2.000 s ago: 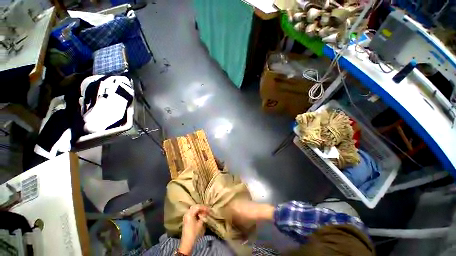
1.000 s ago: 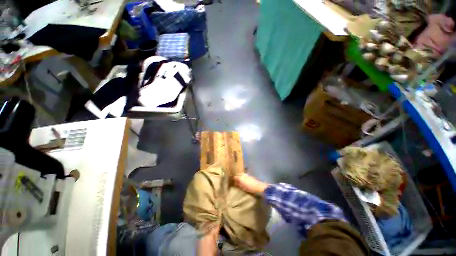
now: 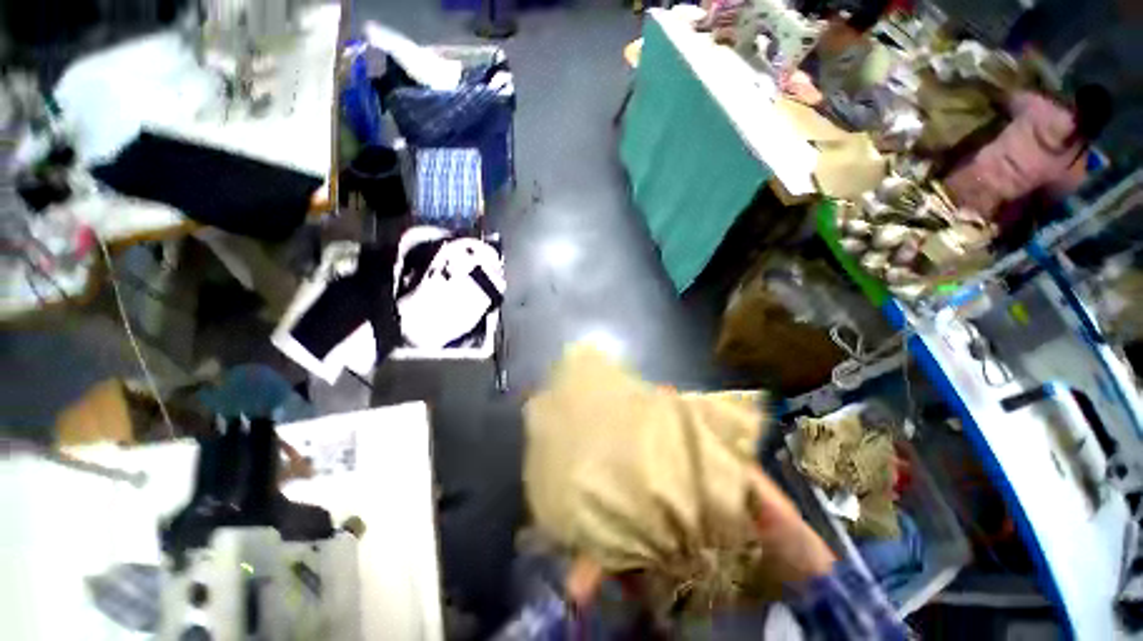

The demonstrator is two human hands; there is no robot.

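Note:
A khaki cloth bundle (image 3: 633,463) is held up in front of me, gathered at its near end, with its smoother part spread towards the far side. My left hand (image 3: 584,581) is at the bundle's lower left, mostly hidden and blurred. My right hand (image 3: 775,507) is on the bundle's right side, its fingers partly covered by the cloth. Both sleeves are blue checked.
A white machine table (image 3: 395,526) with a sewing machine (image 3: 257,570) is at the lower left. A crate (image 3: 959,564) with khaki (image 3: 846,461) and blue cloth is at the right. A tray of black and white pieces (image 3: 449,301) stands ahead. A person in pink (image 3: 1022,150) is at the upper right.
The bundle has been raised from over the wooden bench and turned, with its gathered end now near me. The bench is no longer visible. The view has shifted, bringing the sewing machine further in.

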